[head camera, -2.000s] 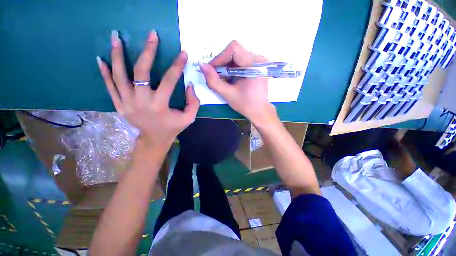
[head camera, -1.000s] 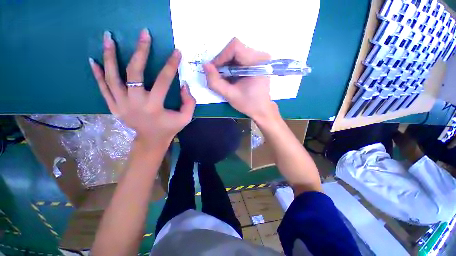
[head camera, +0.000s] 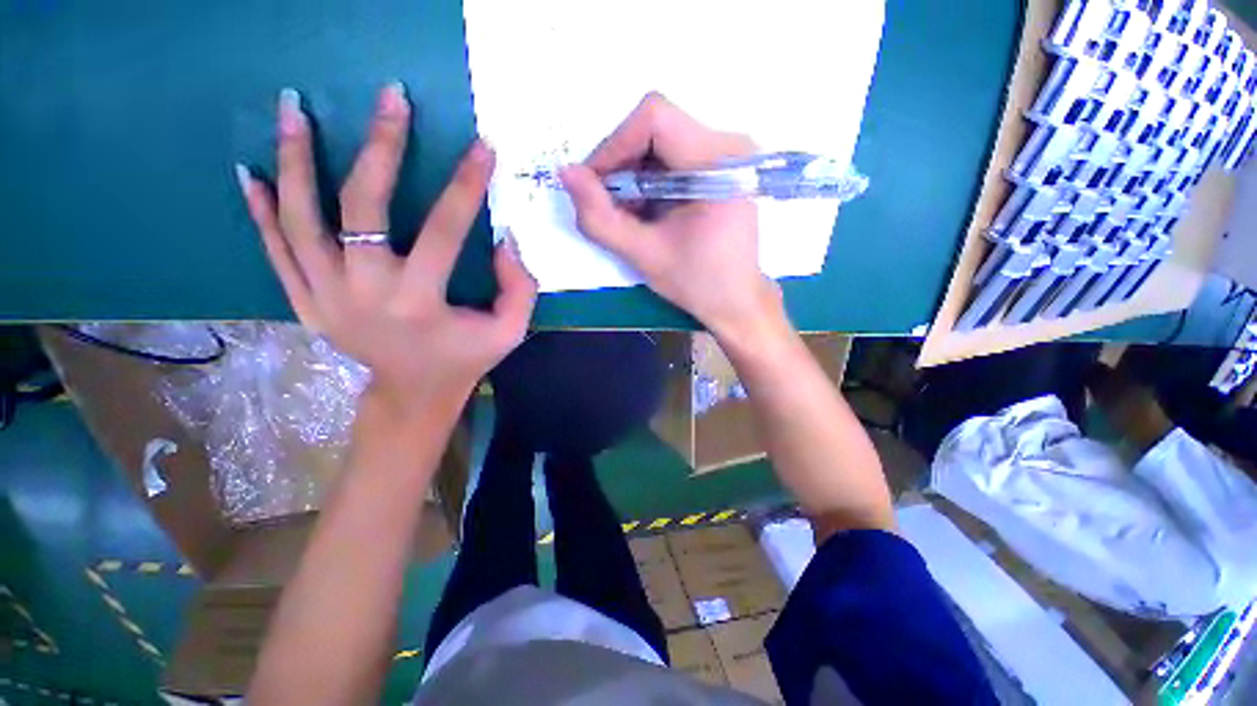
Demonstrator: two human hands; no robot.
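A white paper sheet [head camera: 689, 55] lies on the green bench, its top cut off by the picture's edge. Small dark marks show near its lower left. My right hand [head camera: 676, 207] is closed on a slim clear pen [head camera: 751, 179], its tip end by the marks. My left hand [head camera: 386, 262] lies flat with fingers spread on the bench, with a ring on one finger. Its thumb and index fingertip touch the sheet's left edge. It holds nothing.
Right on the green bench [head camera: 124, 152], rows of white-silver parts [head camera: 1103, 166] stand on a cardboard sheet [head camera: 958, 310]. Below left is a carton with clear plastic bags [head camera: 276, 428]. A round stool [head camera: 579, 386] is under the bench. A person's white sleeve [head camera: 1061, 497] shows at lower right.
The sheet and my left hand have shifted slightly left in the picture. The pen has moved slightly right and its back end is tilted up a little more. More dark marks show on the sheet.
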